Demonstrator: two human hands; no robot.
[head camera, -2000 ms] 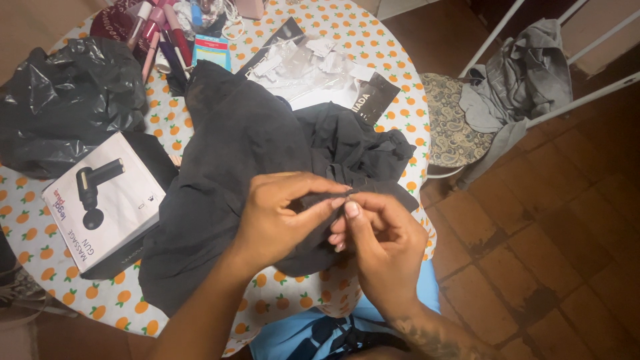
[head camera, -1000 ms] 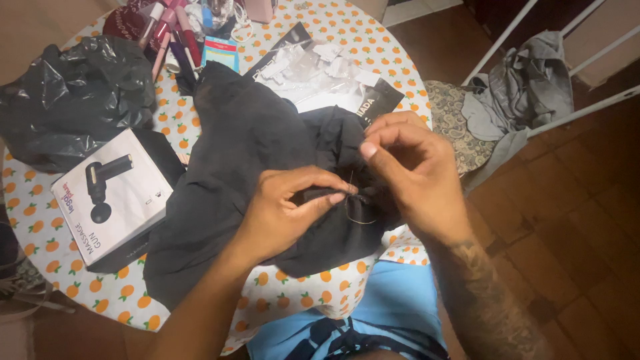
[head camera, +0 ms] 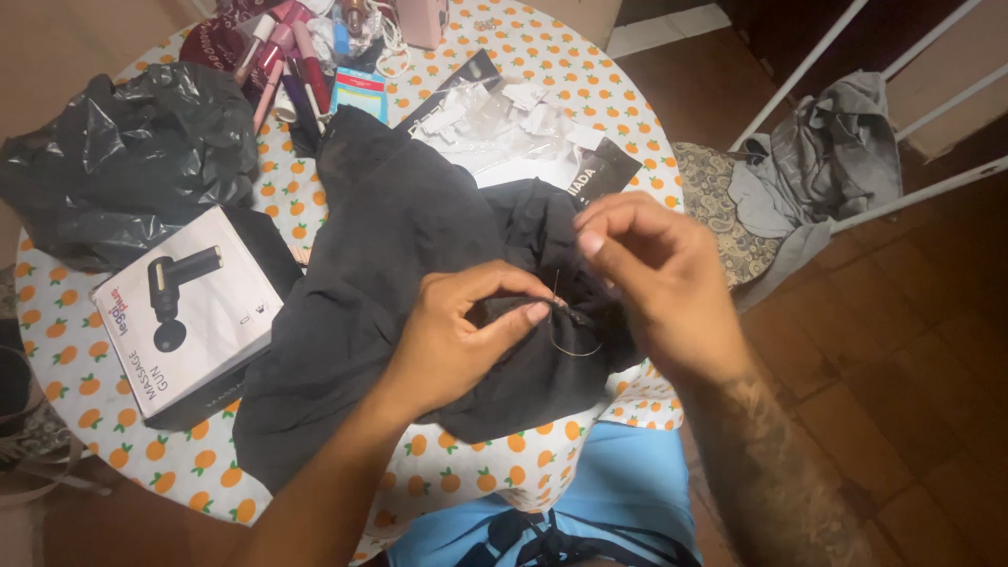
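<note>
A black cloth garment (head camera: 370, 228) lies bunched over the middle of the round table. My left hand (head camera: 472, 331) pinches a fold of it between thumb and index finger. Beside those fingertips a thin needle-like piece stands up from the fold, and a light thread (head camera: 576, 353) curves in a loop over the cloth below. My right hand (head camera: 654, 268) is raised above the right part of the garment, its thumb and index finger close together. Whether a needle or thread end is between them cannot be made out.
A massage gun box (head camera: 197, 315) and a black plastic bag (head camera: 134, 157) are at the left. Cosmetic tubes (head camera: 295, 63) lie at the back, with white scraps on a printed package (head camera: 504, 126) nearby. A chair (head camera: 709, 205) with grey cloth (head camera: 835, 150) stands right of the orange-patterned tablecloth (head camera: 449, 472).
Two seconds ago my hands met at the fold; my right hand has since moved up and away to the right. My left hand keeps its pinch on the cloth. The thread loop has come into view.
</note>
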